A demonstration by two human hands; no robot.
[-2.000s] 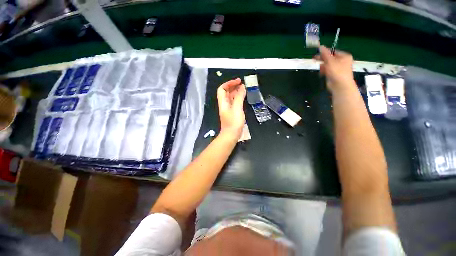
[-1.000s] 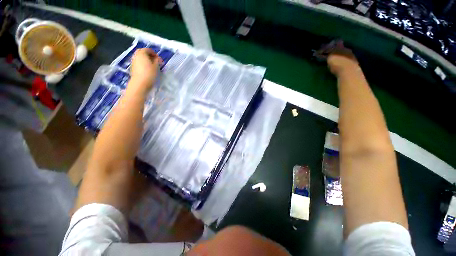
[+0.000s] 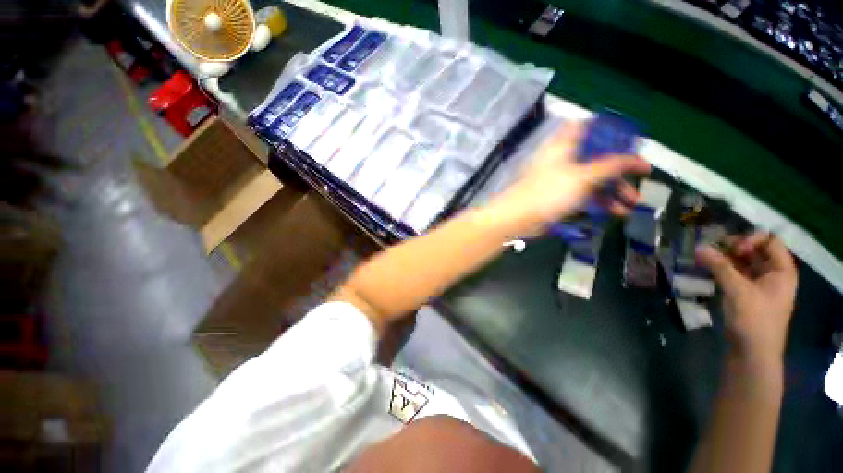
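Note:
My left hand (image 3: 564, 180) holds a deep blue plastic housing (image 3: 610, 137) above the bench, blurred by motion; another blue patch shows below the fingers. My right hand (image 3: 756, 277) is over the right of the mat, its fingertips bent beside a board assembly (image 3: 691, 309). Blur hides whether it grips this board or a tool. Two more board assemblies with silvery, blue and pale parts, one on the left (image 3: 579, 275) and one in the middle (image 3: 641, 249), lie on the dark green mat (image 3: 555, 342).
A tray stack with blue housings (image 3: 296, 109) under white ribbed foam (image 3: 434, 111) stands left. Below it is an open cardboard box (image 3: 236, 208). A small white scrap (image 3: 515, 245) lies on the mat. Beyond are a green conveyor (image 3: 684, 102) with handsets and an orange fan (image 3: 211, 28).
My left hand has moved from the tray stack to above the mat, now with a blue housing. My right hand has come back from the conveyor to the mat. The view has shifted.

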